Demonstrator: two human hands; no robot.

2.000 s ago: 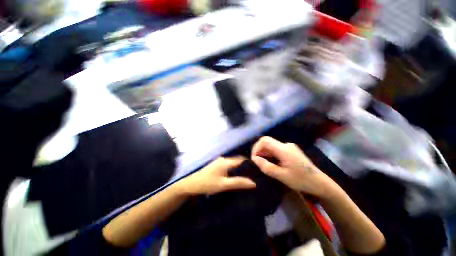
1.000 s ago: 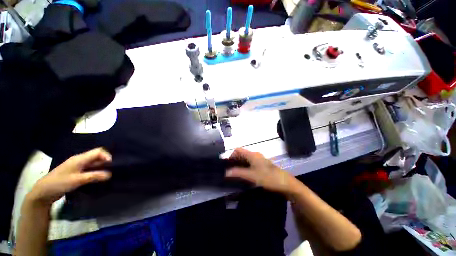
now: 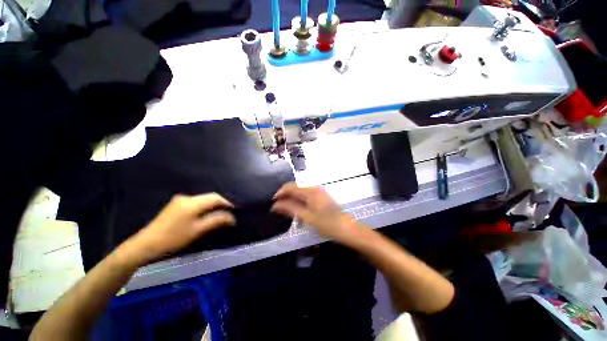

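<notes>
A black fabric panel [image 3: 180,160] lies flat on the white table, its right edge by the presser foot and needle area [image 3: 281,150] of the white sewing machine [image 3: 373,80]. My left hand [image 3: 193,223] rests on the front part of the panel, fingers bent. My right hand [image 3: 309,210] is at the panel's right front edge, just in front of the needle area, with its fingertips on the cloth. Whether the fingertips pinch the cloth is hard to tell.
A heap of black pieces [image 3: 106,73] stands at the left. A black rectangular object [image 3: 394,165] and teal snips [image 3: 442,176] lie right of the needle. A blue plastic crate [image 3: 166,310] is below the front edge. Clear plastic bags [image 3: 566,166] and a red bin [image 3: 582,100] are at the right.
The view has swung from my lap back to the machine. Since one second ago, the panel has been laid flatter, my left hand has moved right across it, and my right hand has shifted slightly left.
</notes>
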